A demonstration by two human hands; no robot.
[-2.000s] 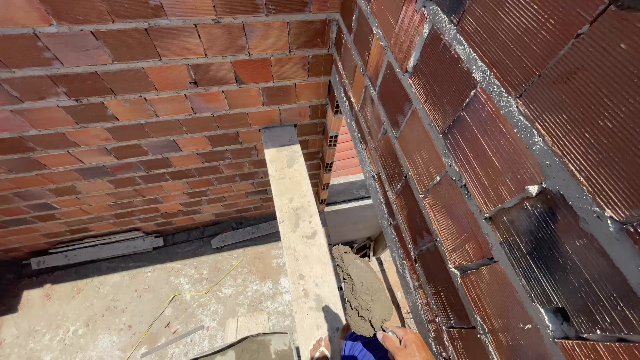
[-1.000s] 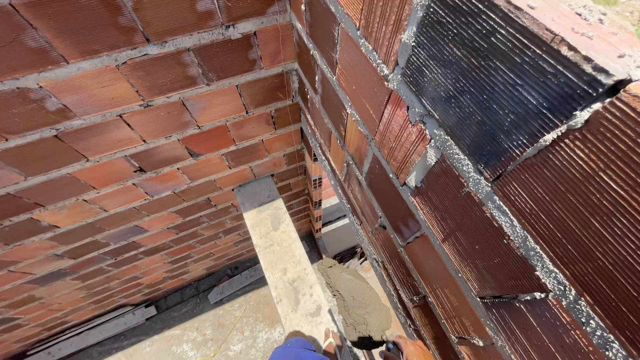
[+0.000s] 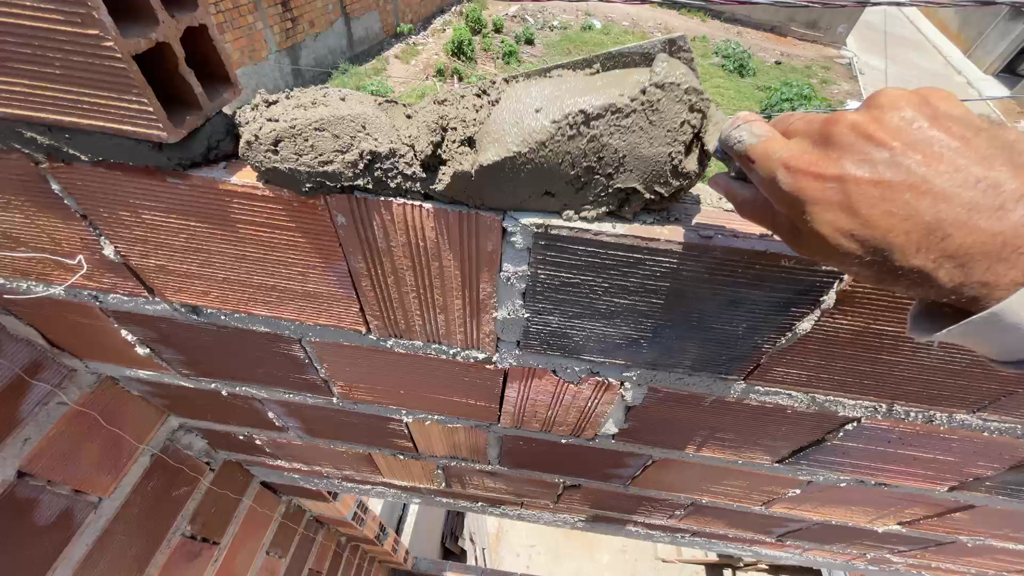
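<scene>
My right hand (image 3: 872, 184), dusted with mortar at the thumb, comes in from the right above the wall top, closed around the handle of a trowel. The trowel's blade (image 3: 616, 54) shows as a grey metal edge behind the mortar. Wet grey mortar (image 3: 512, 136) lies in a thick heap along the top course and against the blade. A hollow clay block (image 3: 88, 68) sits on a mortar bed at the upper left, its open cells facing the heap. My left hand is out of view.
The ribbed clay block wall (image 3: 432, 272) runs across the view, with another block wall (image 3: 136, 480) meeting it at lower left. A thin white string (image 3: 48, 260) hangs at the left. Beyond the wall lies ground with grass (image 3: 596, 40), and far below shows a pale floor (image 3: 560, 548).
The view has swung from the plank and corner below to the wall top. My right hand, earlier low by the mortar below, is now above the wall. My left hand has left the view.
</scene>
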